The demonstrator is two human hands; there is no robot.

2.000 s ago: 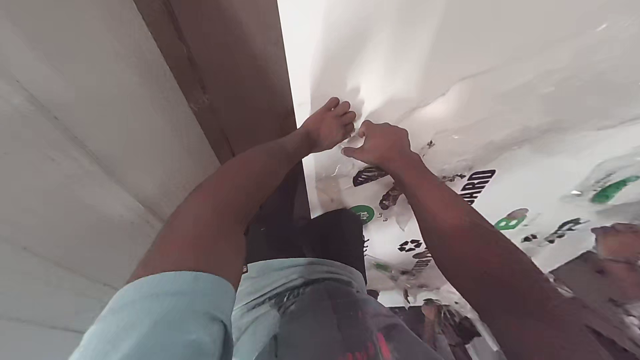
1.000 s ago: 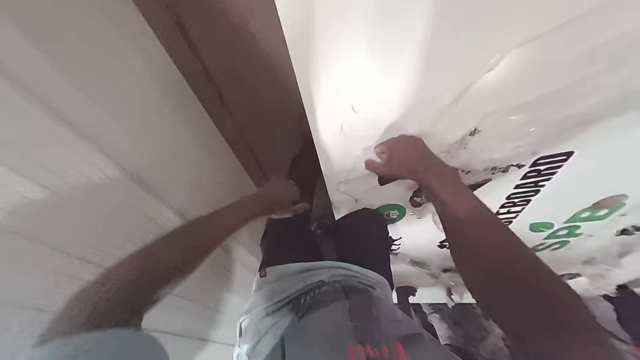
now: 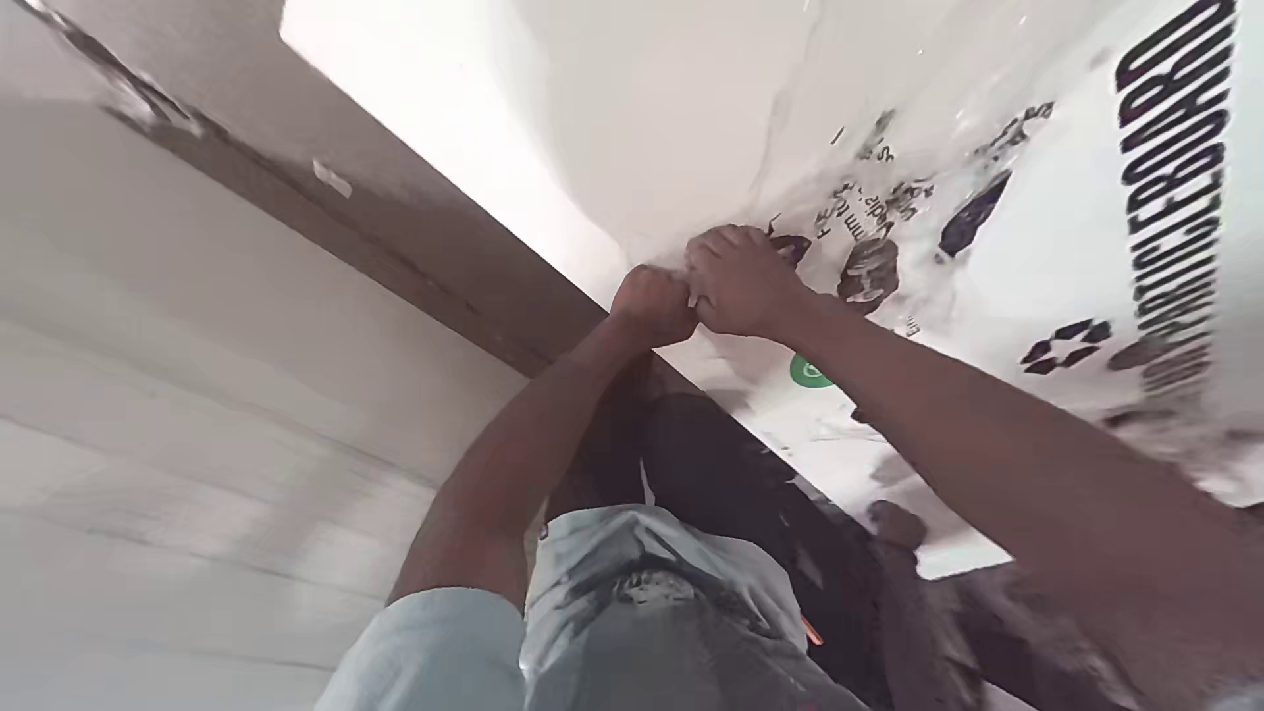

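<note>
White plastic sheeting [image 3: 681, 128] with dark and green print covers a large flat stack or panel on the right. My left hand [image 3: 654, 304] is closed at the near edge of this sheeting, with its fingers curled in. Right beside it, my right hand [image 3: 743, 280] is curled on the sheeting, the thumb side close to my left hand. A small pinch of the plastic seems to lie between the two hands. Torn or dark patches [image 3: 869, 272] show in the sheeting just right of my right hand.
A grey-brown gap or floor strip [image 3: 395, 222] runs diagonally beside the covered stack. Pale panels or boards [image 3: 247, 375] fill the left side. At the lower right are blurred dark shapes, where a person's hand [image 3: 897, 523] seems to show near the sheeting's edge.
My left hand was low beside the stack's edge a second ago; now it is up at the plastic, next to my right hand. The view has shifted and turned.
</note>
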